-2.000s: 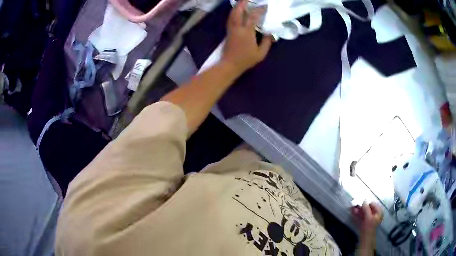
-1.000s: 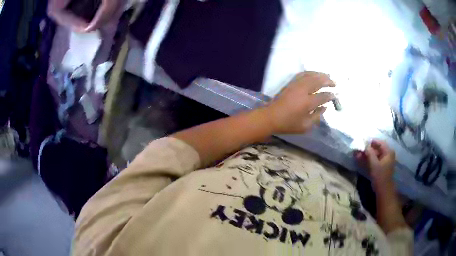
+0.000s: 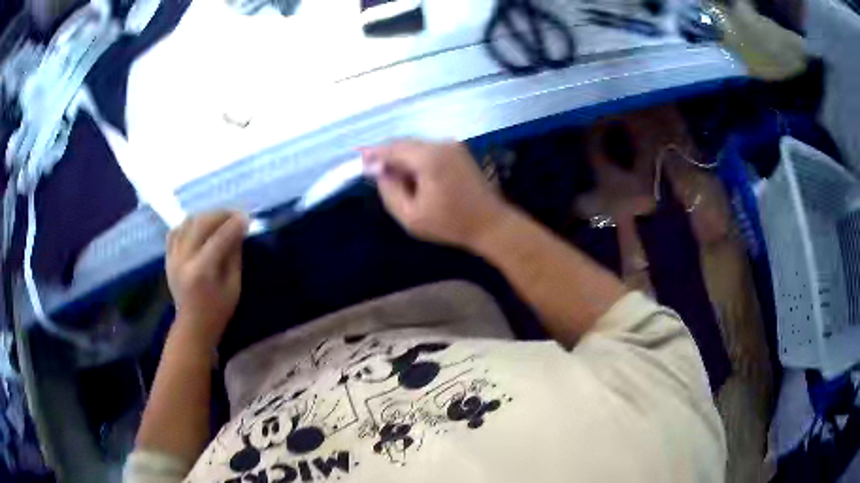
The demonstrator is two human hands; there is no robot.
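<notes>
A long white strip (image 3: 335, 181) is stretched between my hands along the table's front edge, blurred by motion. My left hand (image 3: 206, 264) is closed on it at the left, and the strip runs on up and left to a tangled white bundle (image 3: 52, 118). My right hand (image 3: 429, 193) pinches the strip with thumb and finger at the right. A printed ruler scale (image 3: 405, 118) runs along the table edge just beyond the hands. Part of the strip near my left hand is dark or shadowed.
Black-handled shears (image 3: 528, 36) lie on the table at the top, beside a dark rectangular object (image 3: 391, 19). Dark fabric (image 3: 90, 203) lies at the table's left. A white basket (image 3: 811, 259) stands at the right. A dark strip of fabric (image 3: 684, 269) lies below the table on a brown surface.
The view has swung to the right. My left hand has left the tabletop and holds the strip at the table edge. My right hand is raised to the edge with the strip drawn between both hands.
</notes>
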